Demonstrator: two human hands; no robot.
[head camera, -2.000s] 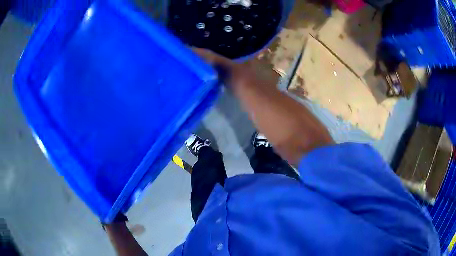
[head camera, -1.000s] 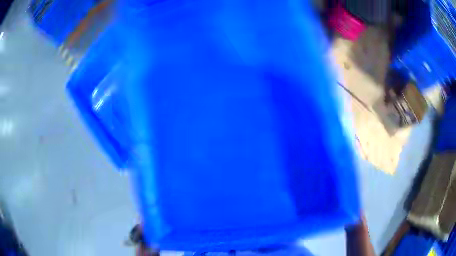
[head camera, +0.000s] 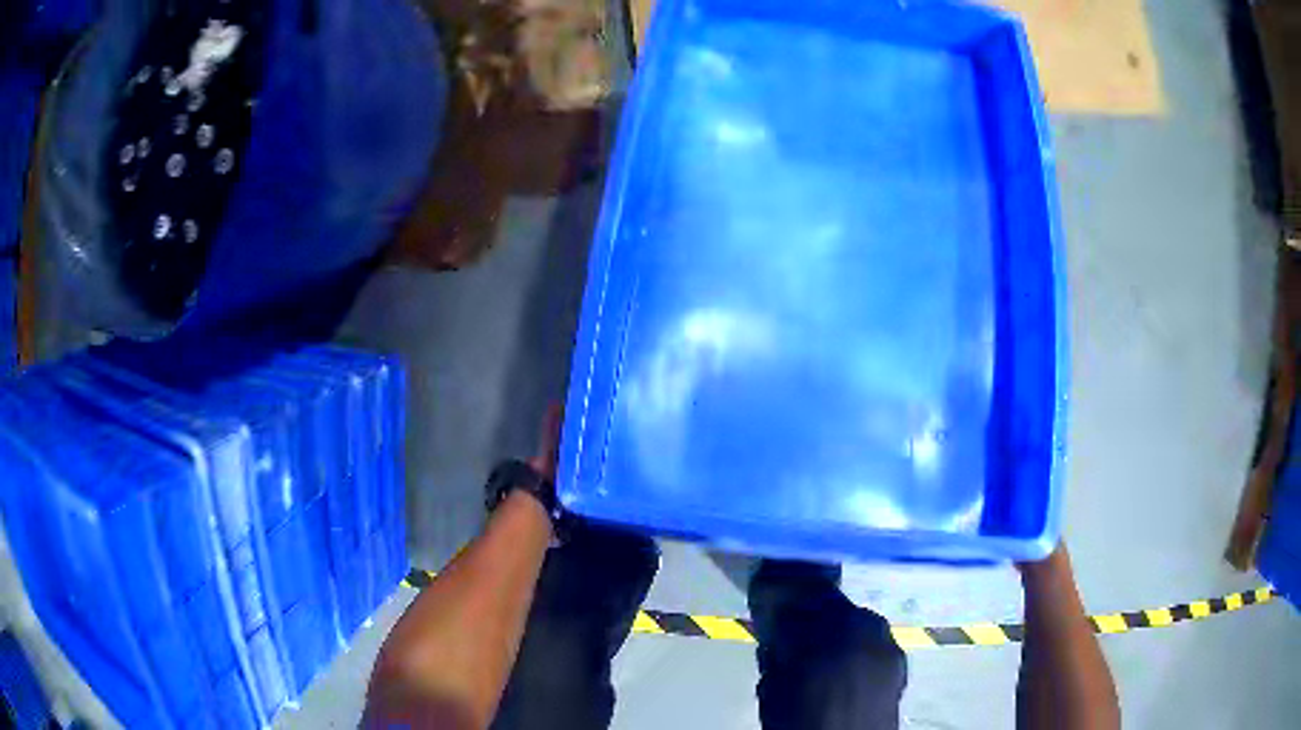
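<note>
A bright blue shallow tray (head camera: 813, 285) with nothing in it is held in front of me, its inside facing up towards the camera. My left hand (head camera: 549, 442) is at the tray's near left side, mostly hidden behind its wall; a dark watch or band is on the wrist. My right hand (head camera: 1039, 559) is at the near right corner, its fingers hidden under the tray. Both hands hold the tray off the floor.
A stack of blue trays (head camera: 214, 499) stands at the left. Behind it is a grey-blue tub (head camera: 335, 157) with black 8-balls (head camera: 179, 164) and a whitish crumpled piece. Cardboard (head camera: 1099, 57) lies at the top. Yellow-and-black tape (head camera: 956, 635) crosses the floor by my legs.
The tray, close and blurred a second ago, is now lower and farther from the camera, right of centre. The view has turned; the tub and tray stack now show at the left.
</note>
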